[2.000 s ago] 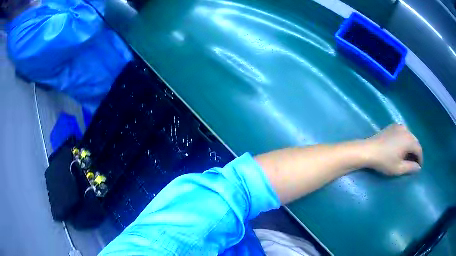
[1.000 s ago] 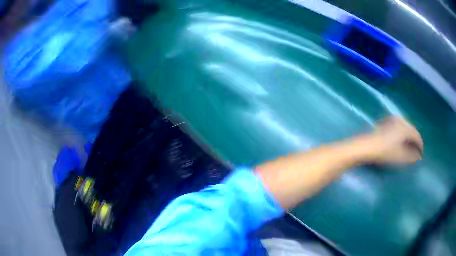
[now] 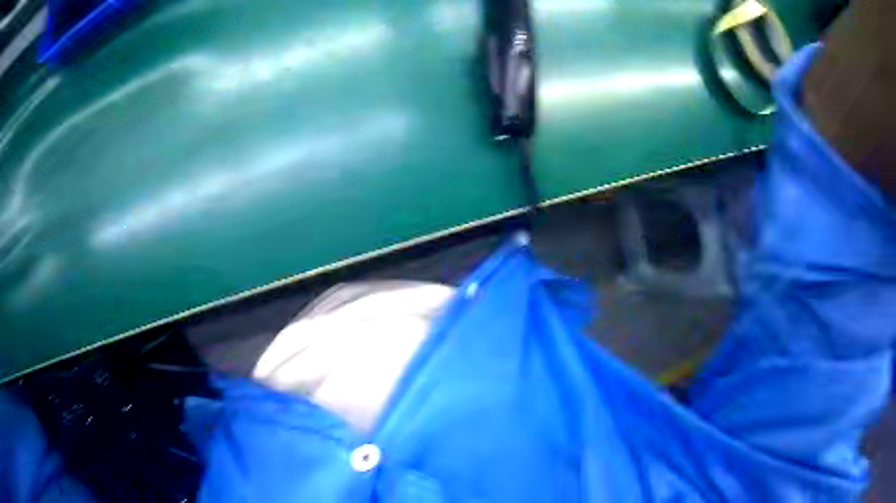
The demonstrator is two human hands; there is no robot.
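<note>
A black electric screwdriver (image 3: 511, 83) lies on the glossy green bench mat (image 3: 295, 138), at the top centre. Its thin dark cord runs down over the bench's near edge. Neither of my hands shows. At the right, my blue sleeve (image 3: 815, 265) leads up to a dark, blurred piece of forearm, cut off by the picture's edge. The blue cloth at the lower left edge shows no hand.
A blue bin (image 3: 86, 27) is cut off at the top left. A tape roll (image 3: 752, 59) with a yellowish strip lies at the upper right. My blue smock fills the bottom. Dark, speckled trays (image 3: 108, 418) are at the lower left.
The view has swung right and down towards my body. The bin has shifted to the top left. The outstretched forearm and closed hand over the mat have left view. The screwdriver and tape roll now show.
</note>
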